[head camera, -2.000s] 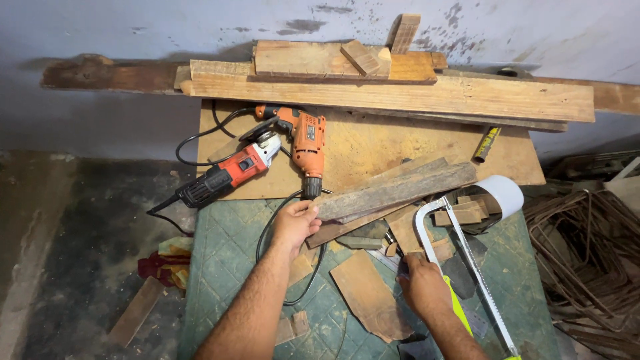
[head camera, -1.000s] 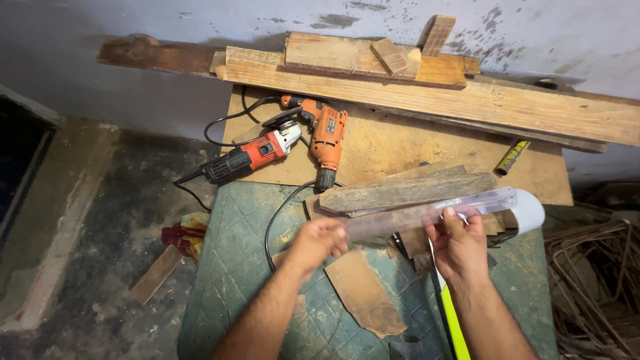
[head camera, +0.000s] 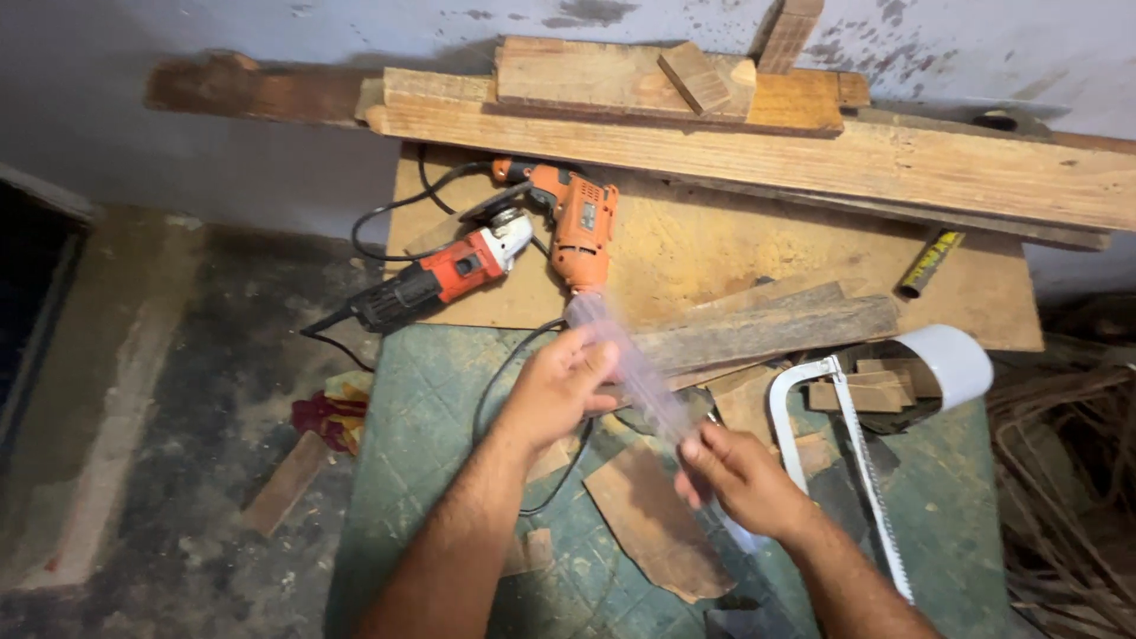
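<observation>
A clear plastic strip (head camera: 646, 386), blurred by motion, runs diagonally between my hands. Near its upper end my left hand (head camera: 559, 383) grips it, just below the chuck of an orange power drill (head camera: 581, 232). Lower down, my right hand (head camera: 741, 479) pinches the strip between thumb and fingers. To the right of that hand a hacksaw with a white frame (head camera: 783, 417) lies on the green table. A flat piece of brown wood (head camera: 657, 524) lies beneath and between the hands. Weathered wood strips (head camera: 772, 335) lie just beyond them.
A red and black angle grinder (head camera: 435, 282) with its cord lies left of the drill on a plywood sheet (head camera: 692, 240). Long planks (head camera: 799, 169) stretch along the wall. A white curved piece (head camera: 954, 366) and a small dark tube (head camera: 930, 263) are at the right. Bent rods (head camera: 1065, 470) stand beyond the table.
Two seconds ago my right hand was by the hacksaw and my left at the wood strips. Both then held the clear strip nearly level; now it slants steeply down to the right.
</observation>
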